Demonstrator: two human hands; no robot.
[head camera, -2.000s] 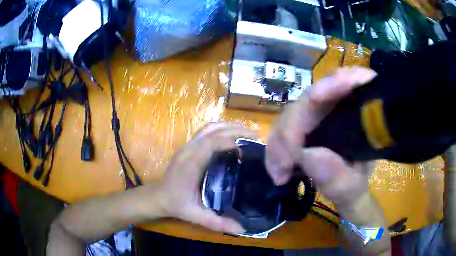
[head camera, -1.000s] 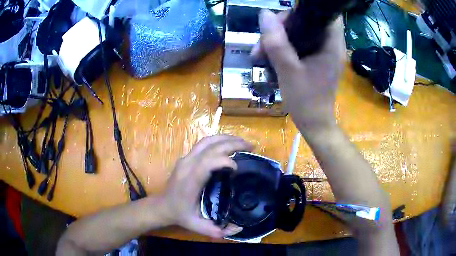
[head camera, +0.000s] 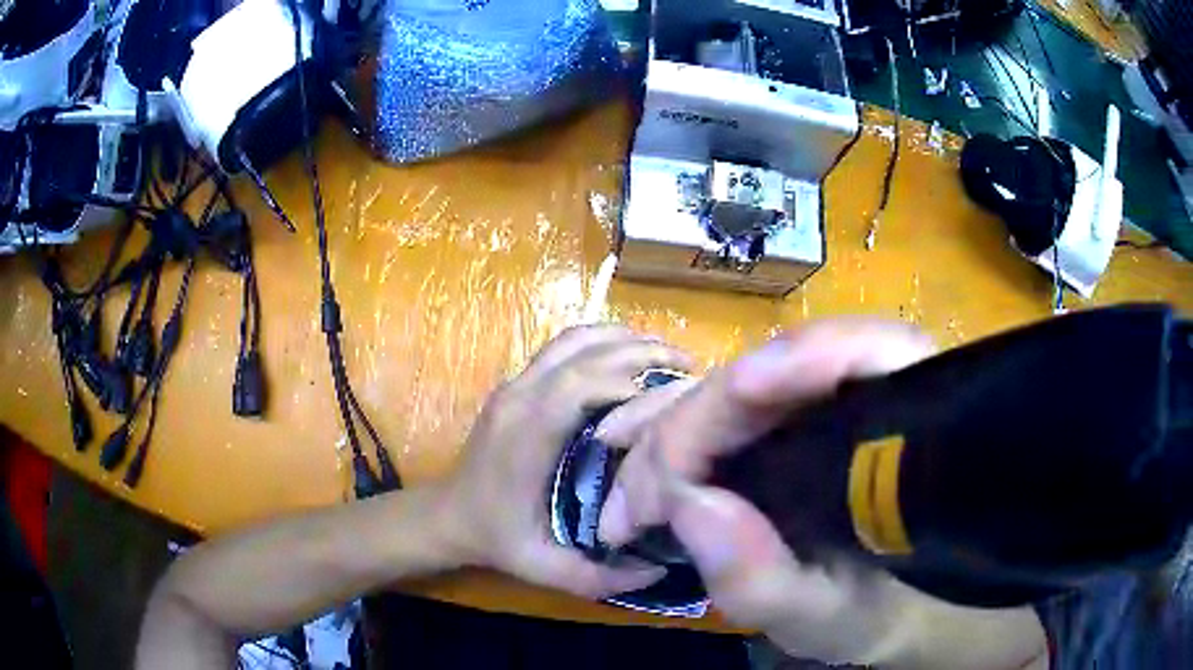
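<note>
The camera housing (head camera: 582, 495) lies near the table's front edge, mostly covered by my hands; only its left curved part and lower rim show. My left hand (head camera: 556, 458) grips it from the left, thumb below and fingers above. My right hand (head camera: 772, 484) holds the black electric screwdriver (head camera: 1020, 458) with its orange band, its front end over the housing. The bit is hidden by my fingers. The screw feeder (head camera: 720, 196), a silver-white box with a small front block, stands behind the housing.
Several white and black cameras (head camera: 242, 79) stand at the left, their black tail cables (head camera: 249, 380) hanging over the orange table (head camera: 458, 236). A bag with bluish grainy contents (head camera: 484, 72) lies left of the feeder. Another camera (head camera: 1089, 216) lies on the right by the green strip.
My right hand has brought the screwdriver from the feeder back down over the housing. My left hand still grips the housing. The view has shifted slightly.
</note>
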